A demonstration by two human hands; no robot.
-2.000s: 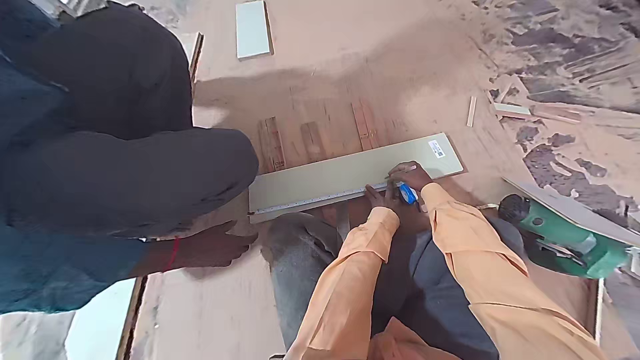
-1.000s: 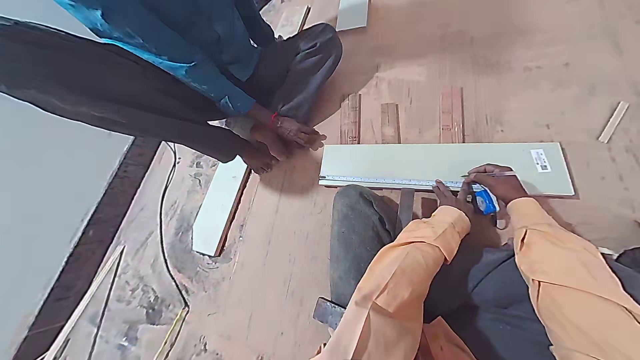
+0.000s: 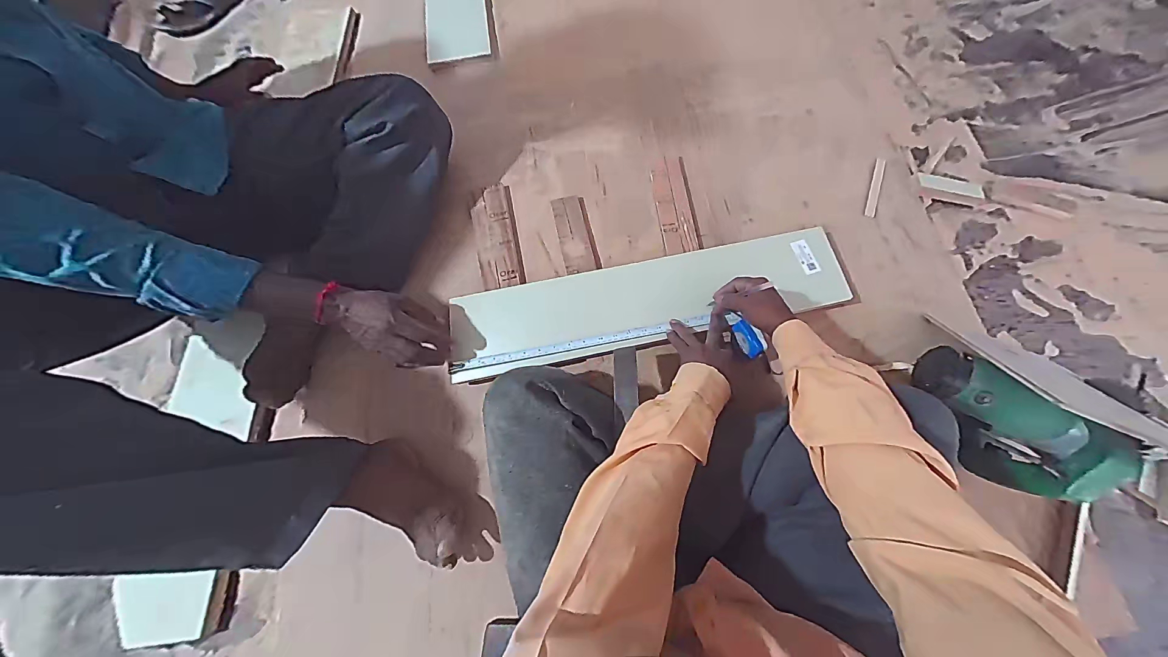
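Note:
A pale flat board (image 3: 584,306) with a label near its right end lies in front of me. A white tape measure blade (image 3: 584,341) runs along its near edge from the left end to a blue tape measure case (image 3: 746,336). My left hand (image 3: 707,345) rests at the board's near edge, fingers on the blade beside the case. My right hand (image 3: 756,301) holds a thin pencil-like marker (image 3: 759,288) over the board, just above the case. A metal strip (image 3: 626,383), perhaps a square's blade, sticks out below the near edge.
A co-worker's hand (image 3: 388,324) is by the board's left end, with a bare foot (image 3: 447,529) nearby. Wooden strips (image 3: 575,235) lie beyond the board. A green power tool (image 3: 1031,420) sits at right. Pale offcuts (image 3: 458,32) and a small stick (image 3: 874,187) lie around.
The view has swung between frames. The co-worker's hand is now closer to the board's left end than one second ago. My hands remain around the tape case.

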